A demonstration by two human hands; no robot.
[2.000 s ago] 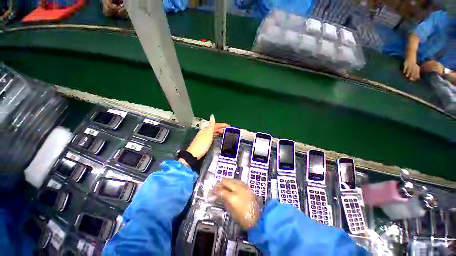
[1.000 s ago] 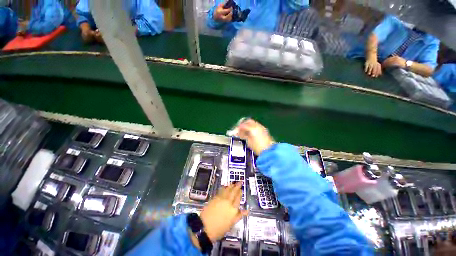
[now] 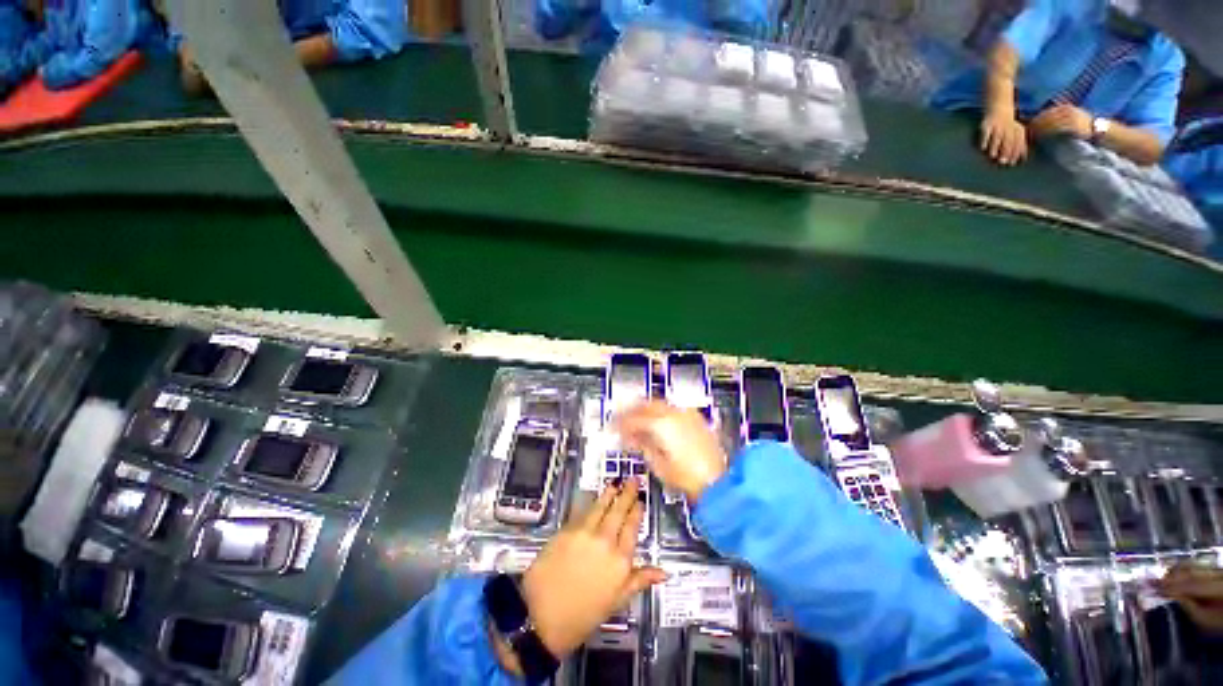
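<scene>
Several open flip phones stand in a row in a clear tray. My left hand (image 3: pixel 584 570), with a black wristband, lies with its fingers on the keypad of the leftmost open phone (image 3: pixel 629 382). My right hand (image 3: pixel 675 446) is bent over the same phone, near its hinge and lower screen; its fingertips look pinched, and whether they hold a wipe cannot be told. Other open phones (image 3: pixel 763 403) stand to its right. A closed phone (image 3: pixel 529 472) sits in the tray pocket to the left.
A tray of closed phones (image 3: pixel 286 460) lies left, beside a white block (image 3: pixel 74 480) and stacked trays. Pink (image 3: pixel 938 453) and white (image 3: pixel 1009 480) bottles stand right. A slanted metal post (image 3: pixel 315 174) rises at the bench edge by the green belt. People in blue sit opposite; another hand shows at far right.
Two seconds ago the leftmost pocket held an open phone; a closed one is there now. Since one second ago, my right hand has moved down from the screen's top towards the hinge.
</scene>
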